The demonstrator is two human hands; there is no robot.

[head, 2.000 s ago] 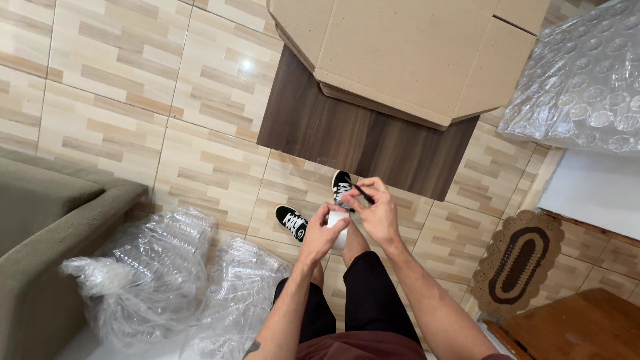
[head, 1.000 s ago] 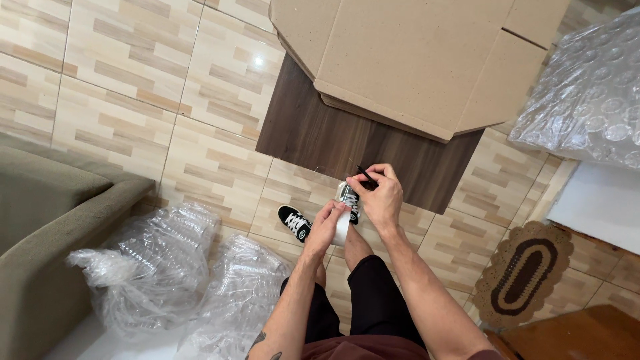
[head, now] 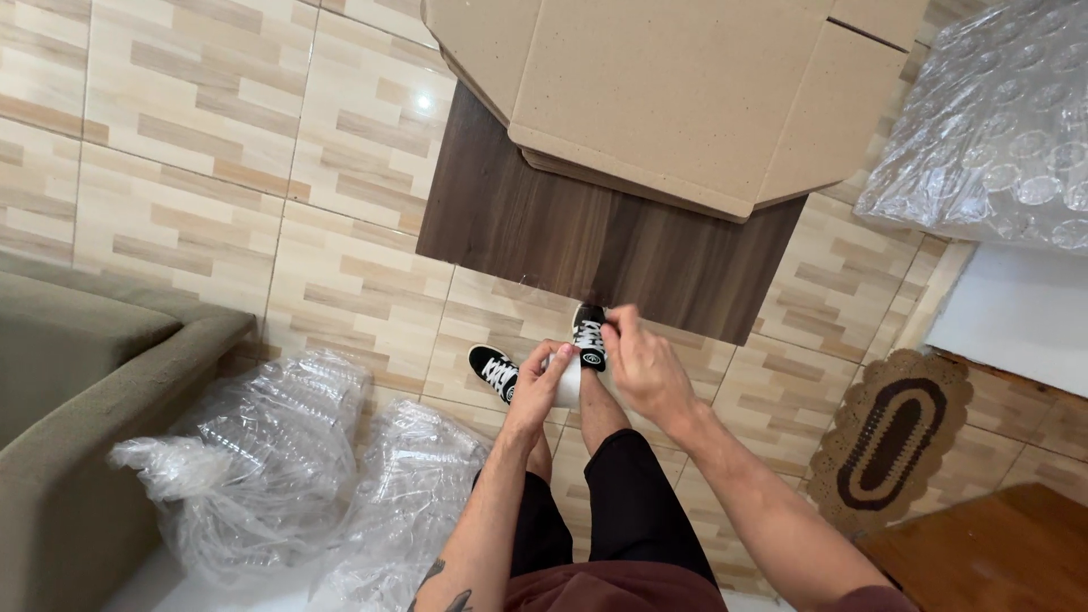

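My left hand holds a small white piece, perhaps paper or a label backing, between thumb and fingers. Just to its right, my right hand is raised with its fingers curled and is slightly blurred; whether anything is between its fingertips cannot be told. Both hands are above my black sneakers with white laces. Beyond them, flat cardboard sheets lie stacked on a dark wood-grain panel.
Clear plastic bags with transparent contents lie at lower left beside a green sofa. Another plastic-wrapped bundle rests at upper right on a white surface. An oval crocheted mat and a brown wooden surface are at right.
The dark slim object seen in my right hand in the earlier frames no longer shows. My right hand has turned, its back now toward the view.
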